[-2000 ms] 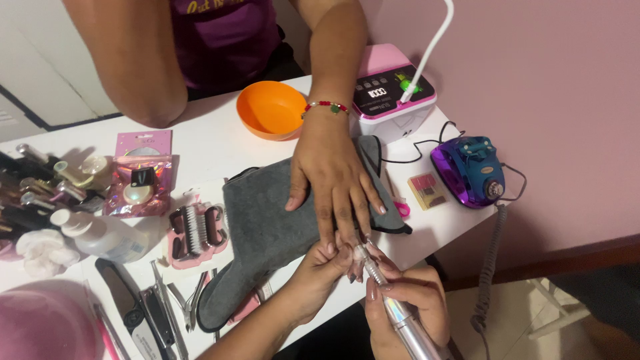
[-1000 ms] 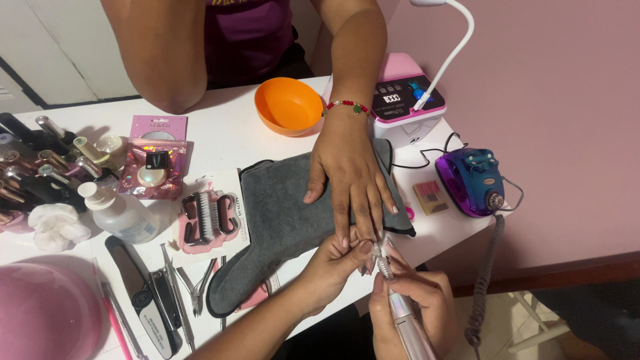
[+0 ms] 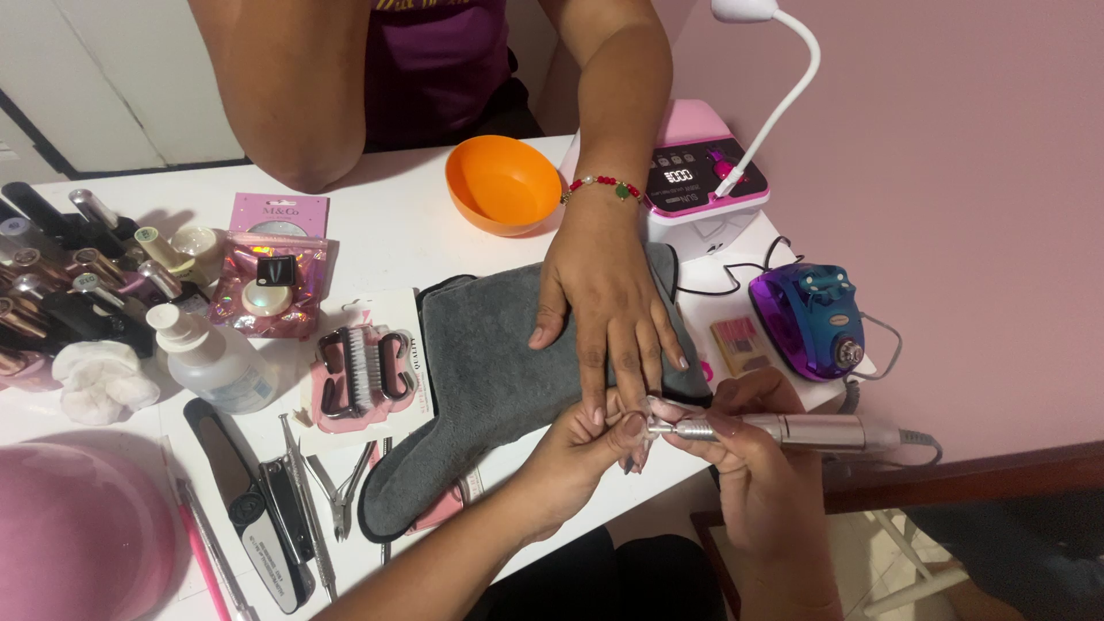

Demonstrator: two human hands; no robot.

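My left hand (image 3: 582, 453) pinches a fingertip of another person's hand (image 3: 604, 285), which lies palm down on a dark grey towel (image 3: 492, 345). In my right hand (image 3: 750, 448) is a silver electric nail drill handpiece (image 3: 811, 431), held nearly level. Its bit meets the nail area of the held finger; the exact contact is blurred. The drill's cord leaves the handpiece's rear at the right. A blue and purple drill control unit (image 3: 806, 319) stands beyond my right hand. The other person wears a red bead bracelet (image 3: 604, 183).
Around the towel are an orange bowl (image 3: 503, 185), a nail lamp (image 3: 703, 181) with a white gooseneck light, a brush on a card (image 3: 364, 371), cuticle nippers (image 3: 342, 492), a folding file (image 3: 250, 517), a spray bottle (image 3: 211, 358) and several polish bottles (image 3: 95, 285). A pink dome (image 3: 78, 535) sits front left.
The drill handpiece in my right hand has swung from pointing steeply up the view to lying nearly level, its bit toward the left. My left hand keeps hold of the other person's finger.
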